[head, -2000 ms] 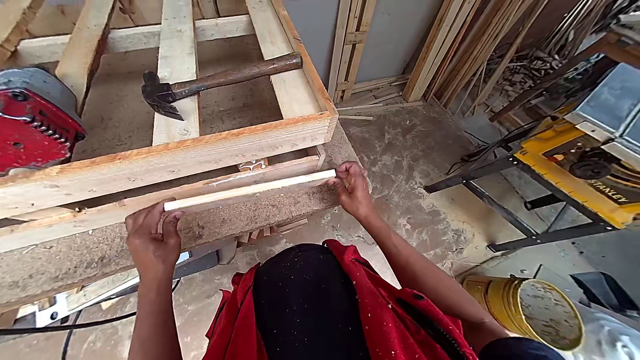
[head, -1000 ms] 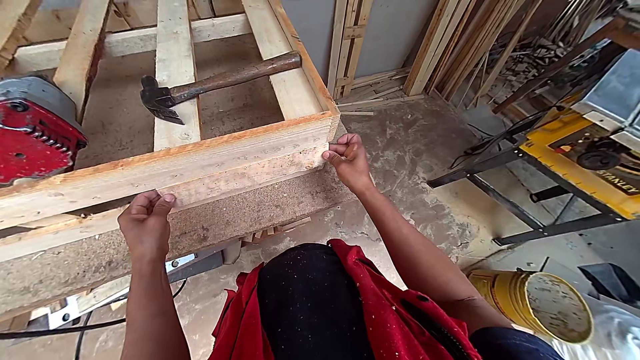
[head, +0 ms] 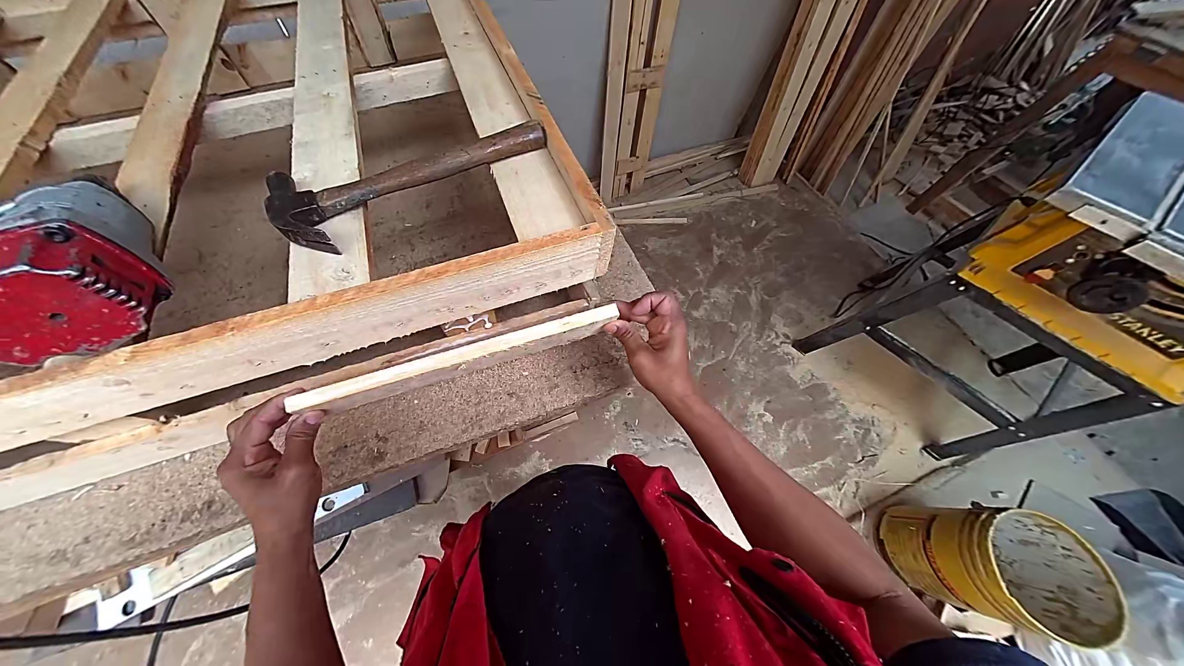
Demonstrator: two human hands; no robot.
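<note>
A thin wooden slat (head: 453,356) spans between my hands, in front of the near side of a slatted wooden frame (head: 305,338). Its left end is pinched by my left hand (head: 274,453), thumb against fingers. At the other end, my right hand (head: 655,342) grips it just past the frame's near right corner. A claw hammer (head: 398,185) lies across the slats, its dark head to the left and its wooden handle to the right. To the far left sits a red and grey power tool (head: 74,277), partly out of view.
The frame rests on a particleboard tabletop (head: 518,398). A yellow Stanley table saw (head: 1091,287) on black legs stands at right. Below it are a yellow bucket (head: 1045,573) and a plastic bag. Timber strips (head: 851,83) lean on the wall. A black cable (head: 120,636) runs at lower left.
The slat was flat against the frame's near side one second ago, its broad face showing; now it is away from that side, its narrow edge upward. Both hands still hold its ends.
</note>
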